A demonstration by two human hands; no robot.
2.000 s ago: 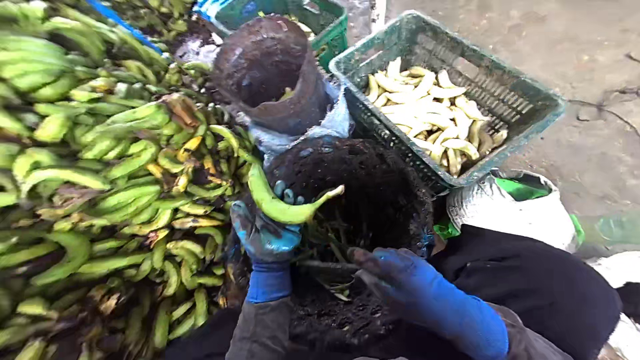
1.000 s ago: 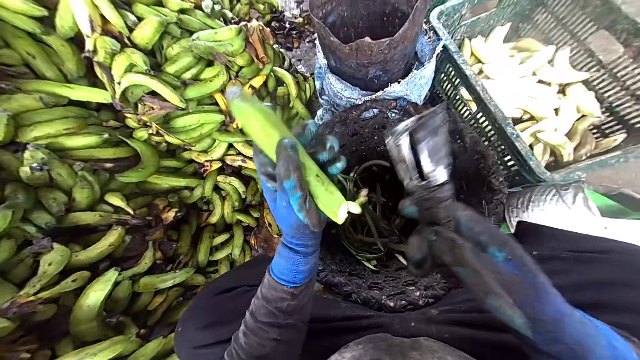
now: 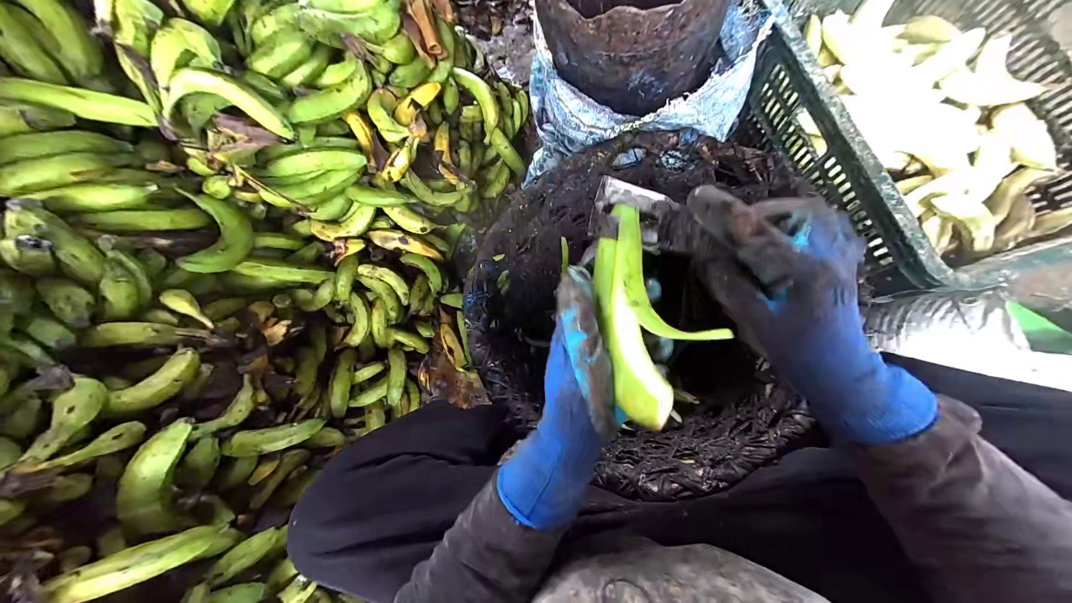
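My left hand, in a blue, dirt-stained glove, holds a green plantain above a dark woven basket. A strip of green peel curls away from the fruit, and pale flesh shows beneath it. My right hand, gloved the same way, grips a peeler-like tool with a flat metal blade at the plantain's upper end. The tool's handle is mostly hidden by my fingers and blurred. The basket's inside is dark, with bits of peel in it.
A large heap of green plantains, some yellowing, spreads over the left side. Beyond the basket stands a rusty, dark cylindrical container wrapped in a whitish woven sack. At upper right, a green plastic crate holds peeled plantains.
The blade in my right hand has come onto the plantain, which my left hand has turned more upright. A peel strip now hangs loose from it. The view has shifted closer in.
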